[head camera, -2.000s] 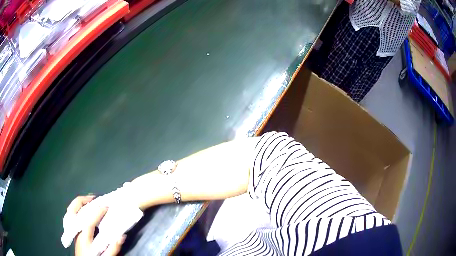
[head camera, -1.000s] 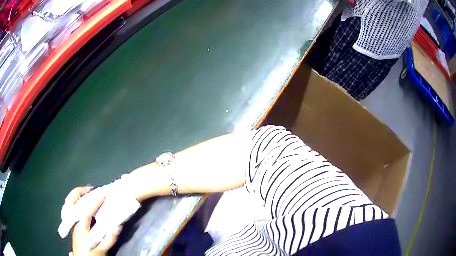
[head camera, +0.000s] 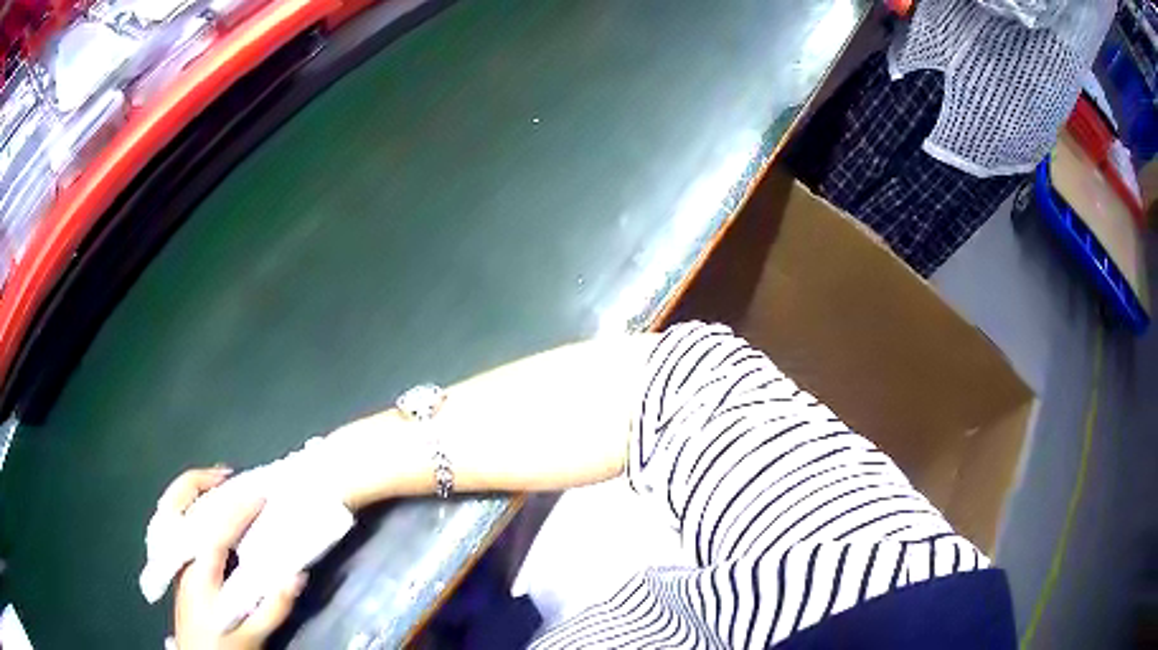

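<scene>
My right arm reaches across the bench edge to the lower left. My right hand point(head camera: 290, 514) wears a white glove, its shape washed out by glare, and whether it holds anything cannot be told. My bare left hand point(head camera: 210, 597) comes up from the bottom edge, partly cut off. Its fingers are closed around the fingers of the white glove point(head camera: 178, 546). A wristwatch and a bracelet are on the right wrist. No part is visible in the hands.
The green bench top point(head camera: 381, 229) has a worn metal edge point(head camera: 711, 216). Orange-red trays point(head camera: 102, 159) with clear-wrapped items line its far side, beside black trays point(head camera: 191, 165). A brown carton point(head camera: 864, 305) stands right of the bench. A person point(head camera: 940, 127) and a blue trolley point(head camera: 1079, 241) are beyond.
Both hands have shifted slightly left and up, still together. My forearm has also risen slightly. The other person has moved a little to the right.
</scene>
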